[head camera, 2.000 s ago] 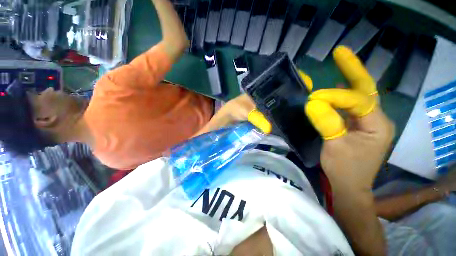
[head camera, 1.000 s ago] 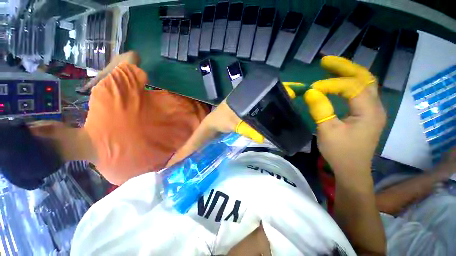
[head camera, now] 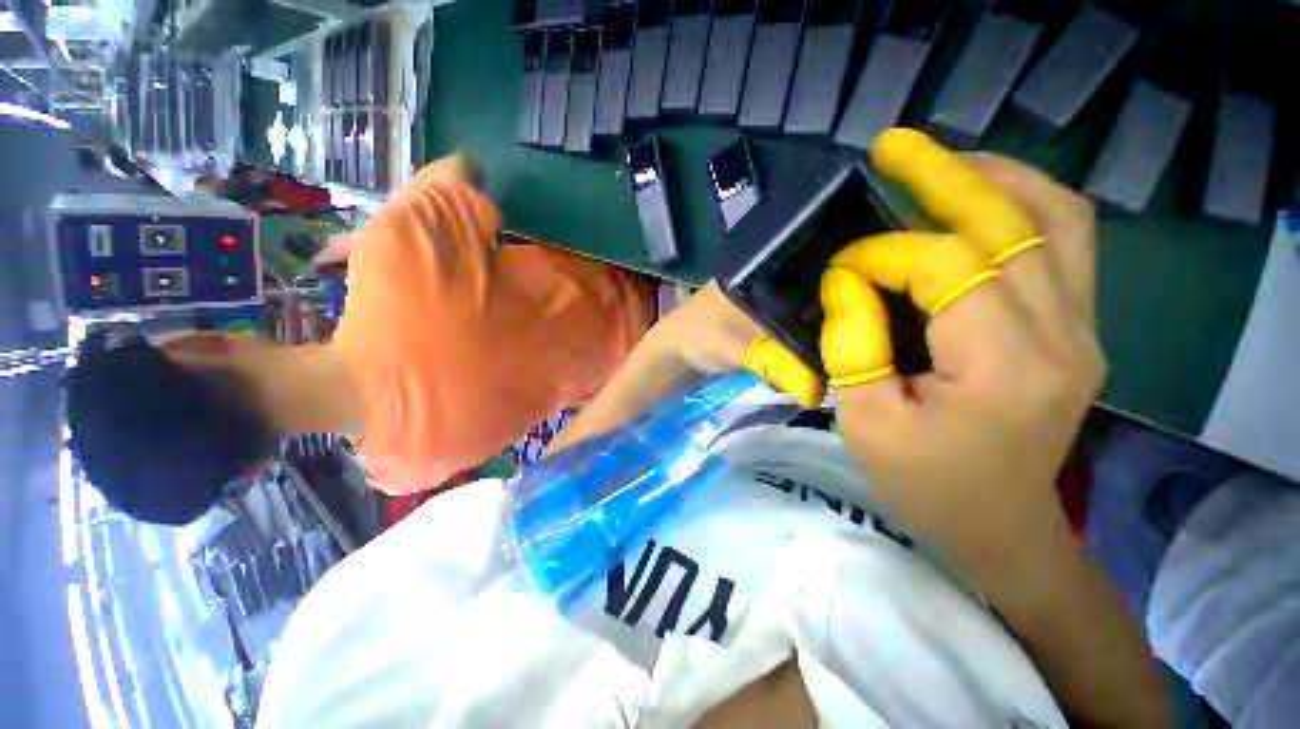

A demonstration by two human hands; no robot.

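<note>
A dark box-shaped device with a glossy black face (head camera: pixel 808 264) is held up in front of my chest. My left hand (head camera: pixel 720 331) grips it from the left side, with a yellow-cotted finger at its lower edge. Crumpled clear-blue film (head camera: pixel 613 484) hangs by my left hand and forearm, over my white shirt. My right hand (head camera: pixel 970 313) is in front of the device's right part, its yellow-cotted fingers bent over the glossy face. My right hand hides that part, and whether its fingertips pinch anything cannot be told.
Grey and black devices (head camera: pixel 709 64) stand in a row across the green bench (head camera: pixel 563 200). Two smaller-looking devices (head camera: pixel 650 200) lie nearer. A person in orange (head camera: pixel 456 321) sits at the left, beside a box with red lights (head camera: pixel 157 257). A sleeve (head camera: pixel 1226 584) shows at the right.
My right hand has moved left onto the front of the device, its fingers now overlapping it. The device's face has turned. The view has shifted, and the blue-and-white sheet is mostly out of frame.
</note>
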